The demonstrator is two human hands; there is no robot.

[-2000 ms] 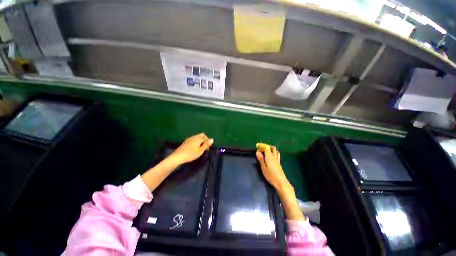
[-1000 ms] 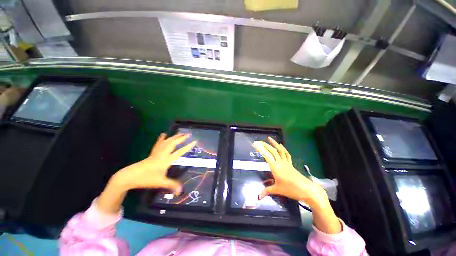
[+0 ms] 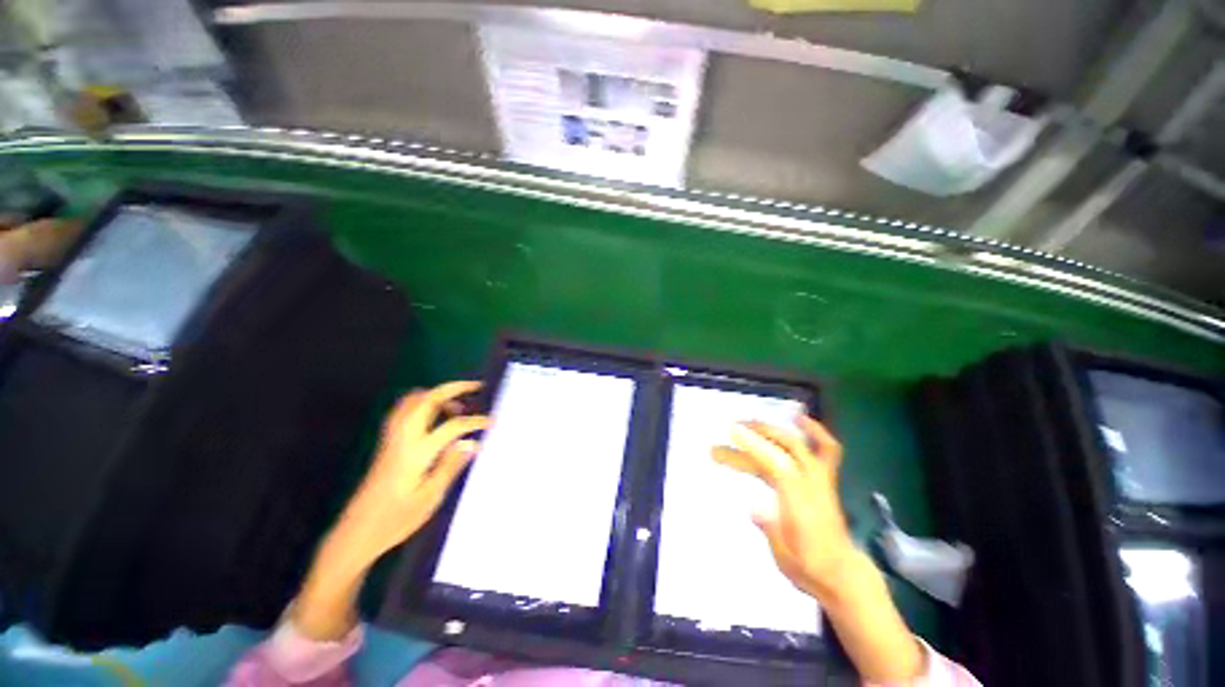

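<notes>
Two tablets lie side by side in a black foam tray [image 3: 403, 591] on the green bench. The left tablet [image 3: 544, 483] and the right tablet [image 3: 712, 550] both show plain white screens. My left hand [image 3: 410, 470] is at the left edge of the left tablet, fingers apart and bent, holding nothing. My right hand [image 3: 799, 497] is over the upper right part of the right tablet, fingers spread over its screen and holding nothing. Whether a fingertip touches the glass I cannot tell.
Stacked foam trays with tablets stand at left [image 3: 229, 403] and right [image 3: 1001, 470]. A crumpled clear wrap [image 3: 927, 564] lies right of the tray. An instruction sheet [image 3: 591, 108] and white pouch [image 3: 954, 141] hang ahead. Part of a person's hand [image 3: 40, 244] shows at far left.
Both tablet screens went from dark, to a wallpaper with a clock, to white. My hands went from the tablets' top edges down over the screens; my left hand then moved out to the left edge.
</notes>
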